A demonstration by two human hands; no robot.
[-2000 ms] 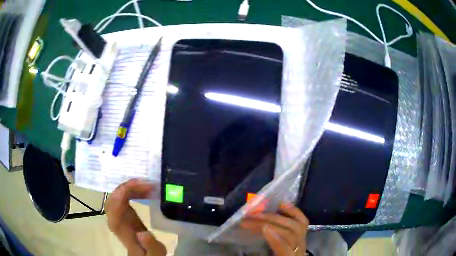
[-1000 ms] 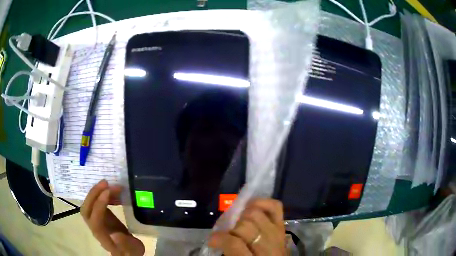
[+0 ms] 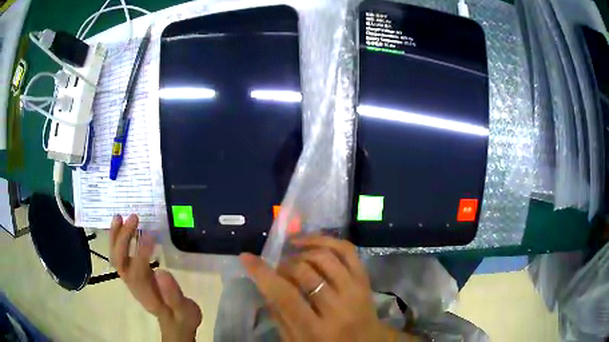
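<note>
A black tablet (image 3: 230,147) lies in front of me, its screen showing a green square lower left, a grey button and an orange square partly under clear wrap. A second tablet (image 3: 421,153) lies to its right on bubble wrap, with text at the top and green and red squares below. The bubble wrap flap (image 3: 320,133) stands between them. My left hand (image 3: 150,280) is at the first tablet's lower left corner, fingers apart and empty. My right hand (image 3: 314,280) is at the flap's lower end, index finger near the tablet's bottom edge; its grip is unclear.
A record sheet (image 3: 127,190) with a blue pen (image 3: 120,143) lies at the left, beside a white power strip (image 3: 73,110) with a black plug (image 3: 63,48) and looped cables. Stacked bagged tablets (image 3: 567,113) stand at the right. A black stool (image 3: 60,244) is below left.
The wrap flap has moved left off the second tablet, uncovering its left side and green square. My right hand has opened its index finger toward the first tablet. The view has shifted.
</note>
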